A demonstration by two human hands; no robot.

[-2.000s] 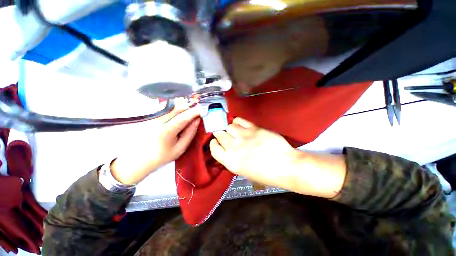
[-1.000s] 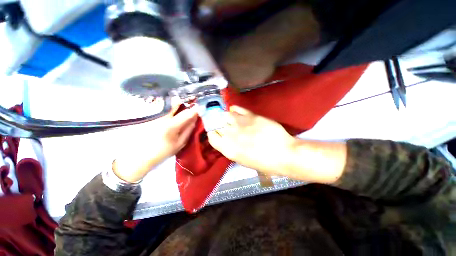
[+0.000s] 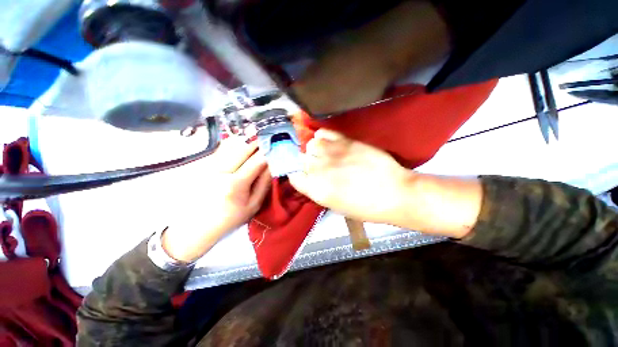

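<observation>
A red garment piece (image 3: 288,227) lies under the needle area of the sewing machine. Its front corner points toward me and its wide part spreads back to the right. The presser foot with its pale blue-grey guard (image 3: 283,154) sits between my hands. My left hand (image 3: 227,193) rests on the cloth's left edge with its fingertips beside the foot. My right hand (image 3: 349,173) presses and holds the cloth just right of the guard, fingers bent. The needle tip and the stitch line are hidden.
A curved metal bar (image 3: 101,177) reaches in from the left. A pale round knob (image 3: 146,85) and the dark machine head hang above. Snips (image 3: 544,108) lie at the right, with dark tools beyond. A dark red pile (image 3: 40,271) is at the left. A ruler strip (image 3: 305,255) runs along the front edge.
The red cloth's front corner has drawn back a little toward the needle, and both hands stay beside the foot. The view has shifted, so the machine head appears further left.
</observation>
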